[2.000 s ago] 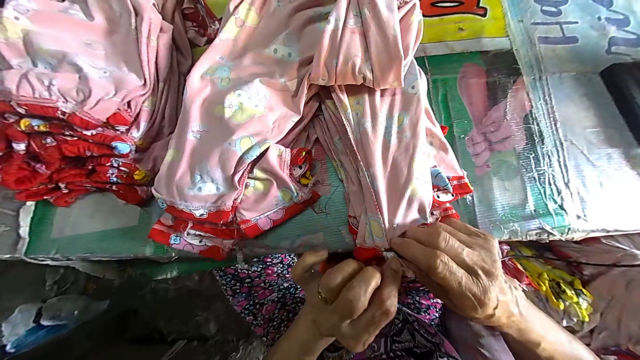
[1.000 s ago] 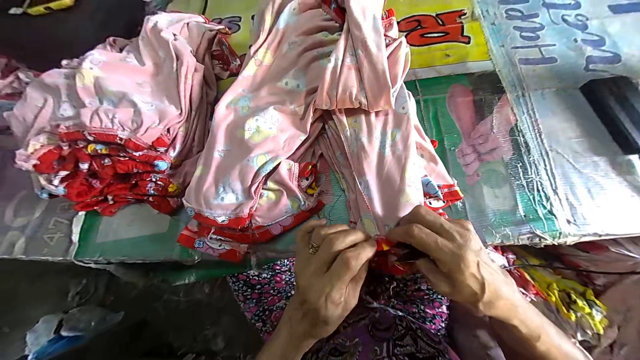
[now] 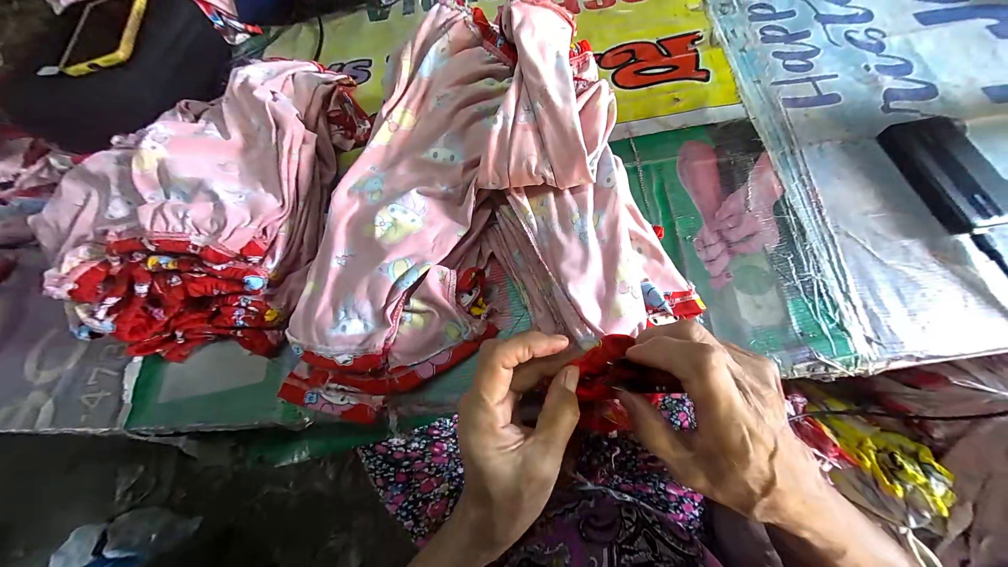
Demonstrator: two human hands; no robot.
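Note:
Pink printed garments with red trim [image 3: 409,213] lie spread on the covered table, reaching down to its near edge. At that edge my left hand [image 3: 520,425] pinches a red piece of trim fabric [image 3: 602,358] between thumb and fingers. My right hand [image 3: 709,409] is at the same red fabric from the right and holds a small dark tool [image 3: 646,378], mostly hidden by the fingers; its kind cannot be told. A stack of similar pink garments with gathered red cuffs [image 3: 189,205] rests to the left.
A black boxy object with a cord [image 3: 945,173] lies at the right on plastic sheeting. A yellow-framed item [image 3: 110,47] sits on a dark surface at the upper left. Yellow and red cloth [image 3: 890,457] lies below the table's edge at the right, plastic bags [image 3: 134,535] at the lower left.
The left-hand fingers, curled earlier, are now more spread around the red fabric. More of the red fabric shows between my hands than two seconds ago. The view has shifted, showing more at the upper left.

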